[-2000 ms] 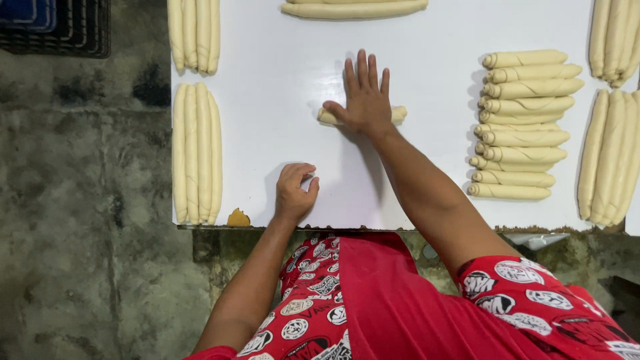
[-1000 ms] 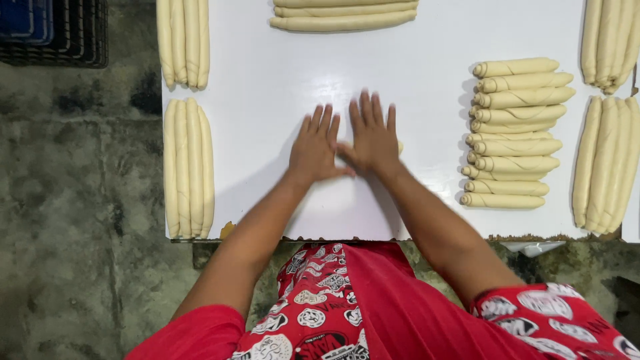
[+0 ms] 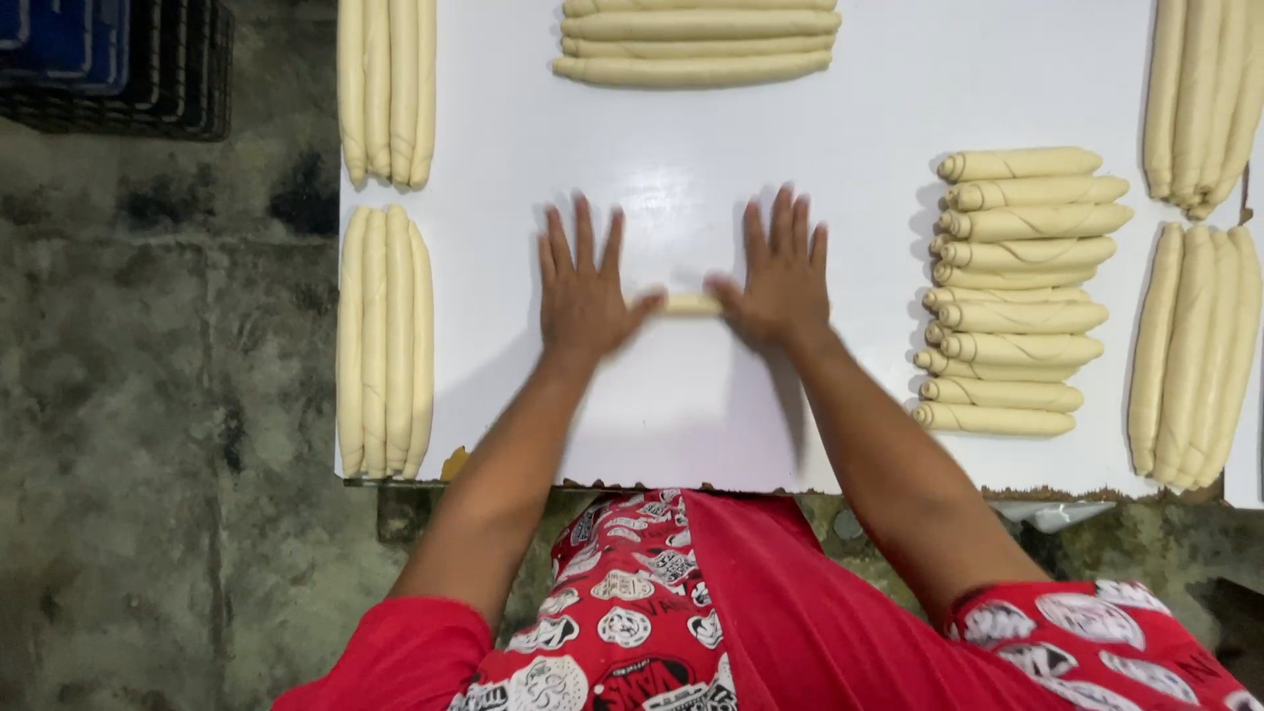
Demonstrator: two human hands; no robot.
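Note:
A thin roll of dough (image 3: 689,304) lies crosswise on the white tabletop (image 3: 681,395), its middle showing between my two thumbs. My left hand (image 3: 587,286) is flat with fingers spread over the roll's left part. Palm down, my right hand (image 3: 785,272) covers the right part. How far the roll reaches beneath the palms is hidden. To the right of my right hand, a column of shorter rolled dough pieces (image 3: 1023,317), with spiral ends, rests on the table.
Long dough rolls lie side by side at the far edge (image 3: 699,26), along the left side (image 3: 385,341) and along the right side (image 3: 1195,355). The table's near edge (image 3: 632,486) is chipped. Stacked crates (image 3: 178,74) stand on the floor at upper left.
Two seconds ago only my right hand lay on the dough, with my left near the table edge. My left has joined it, and the hands have since spread apart, baring the roll's middle.

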